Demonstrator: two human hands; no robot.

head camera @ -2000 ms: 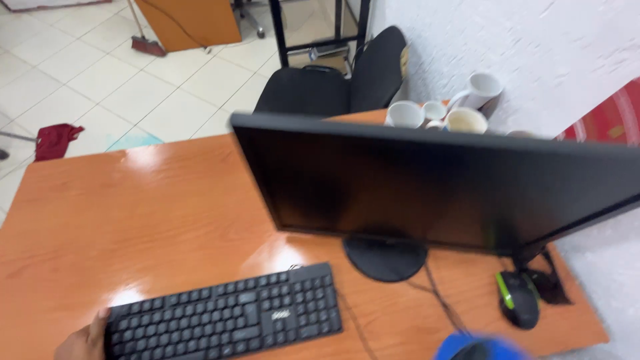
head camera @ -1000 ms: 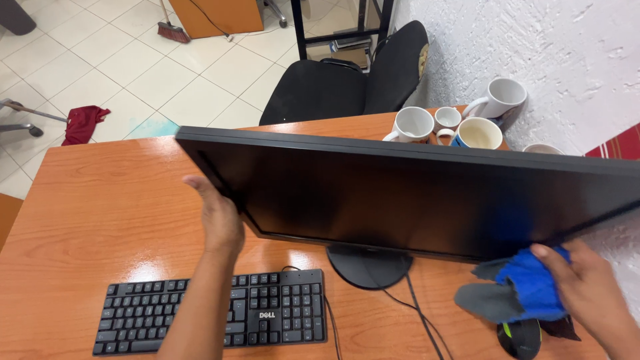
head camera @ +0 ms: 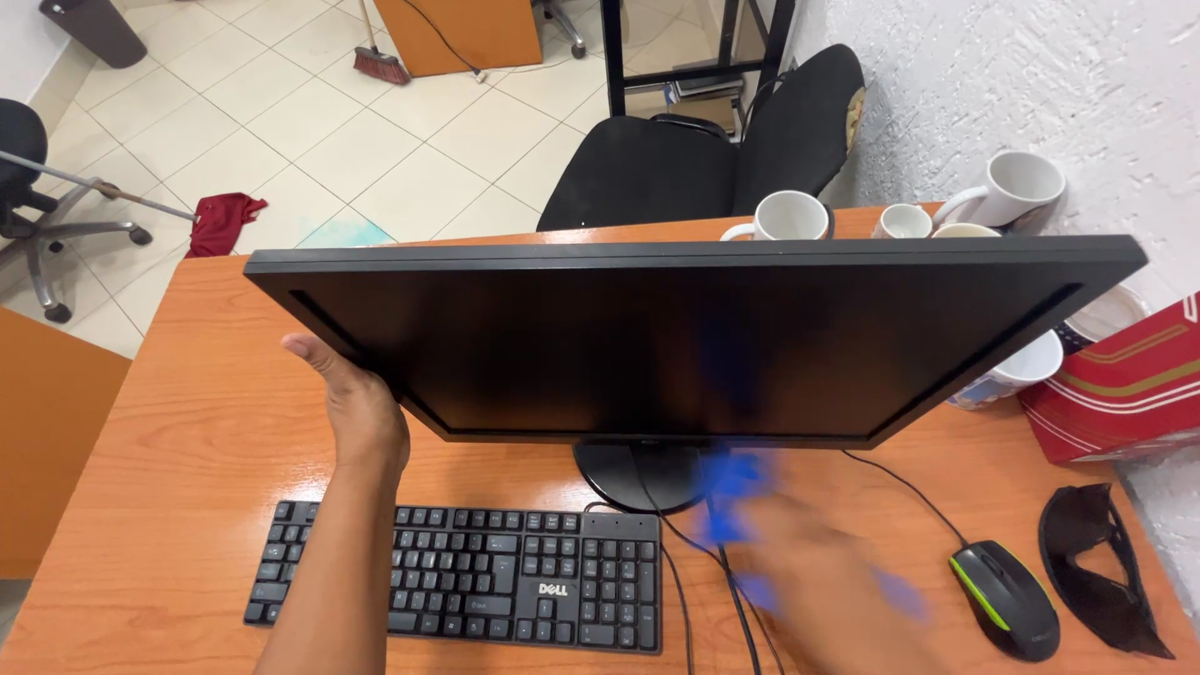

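Observation:
A black computer monitor (head camera: 675, 347) stands on its round base (head camera: 633, 476) on the wooden desk. My left hand (head camera: 361, 412) grips the monitor's left edge, with the thumb out to the side. My right hand (head camera: 797, 553), blurred by motion, holds a blue cloth (head camera: 736, 487) just below the monitor's lower edge, near the base. Whether the cloth touches the monitor cannot be told. A black Dell keyboard (head camera: 553, 572) lies in front of the monitor, partly behind my left forearm. To the right lie a black and green mouse (head camera: 1005, 600) and a black eye mask (head camera: 1092, 562).
White mugs (head camera: 792, 216) stand behind the monitor, and more cups (head camera: 1027, 361) are at its right. A red box (head camera: 1125, 375) sits by the white wall. Cables cross the desk (head camera: 187, 403). Beyond it are a black chair (head camera: 656, 173), a broom (head camera: 382, 66) and a red cloth (head camera: 222, 223).
My right hand has moved left with the blue cloth, from the monitor's lower right corner to near its base. The mouse and eye mask are now uncovered. My left hand stays at the left edge.

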